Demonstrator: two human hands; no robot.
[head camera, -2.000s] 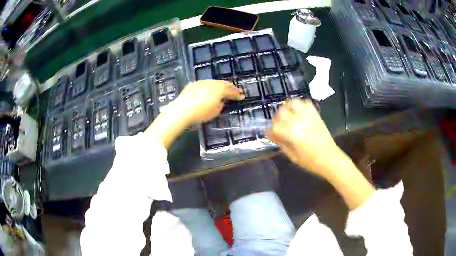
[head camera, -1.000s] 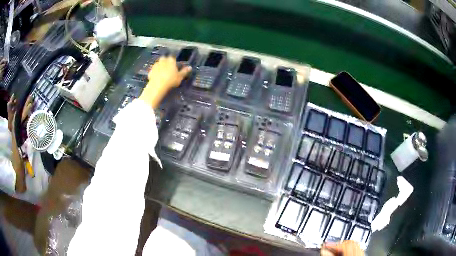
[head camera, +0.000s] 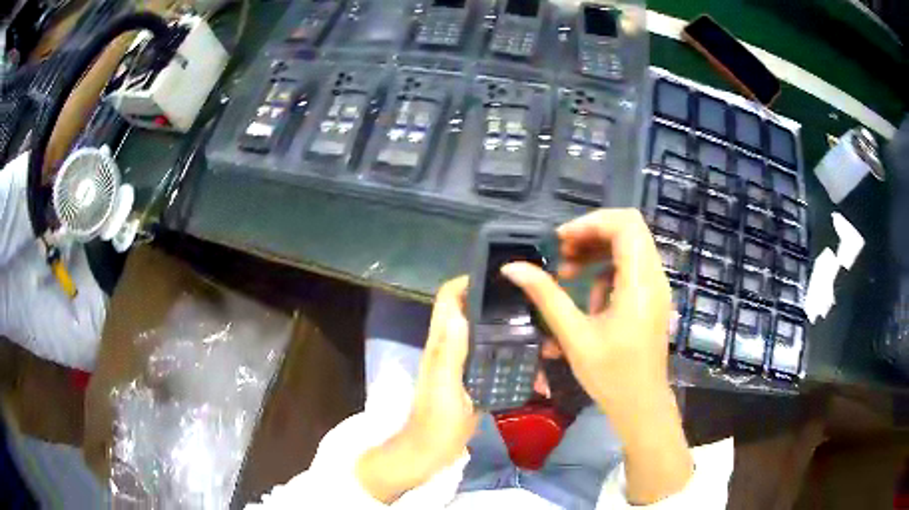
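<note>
A dark grey keypad phone is held upright over the bench's front edge, screen at the top and keys below. My left hand grips its left side. My right hand is at its right side, with the thumb on the dark screen area and the fingers bent at the upper right edge. Whether a lens is under the thumb cannot be told. The clear phone tray holds several phones, with an empty pocket in its back row. The lens sheet with black-framed rectangles lies right of it.
A white fan and a white boxy device stand left. Shiny clear plastic lies in a brown box lower left. A separate phone, a white container and white paper are right. A person's white sleeve shows far left.
My left hand has come back from the tray's back row with a phone, leaving a pocket empty there. My right hand has moved from the lens sheet onto the phone. The view has shifted.
</note>
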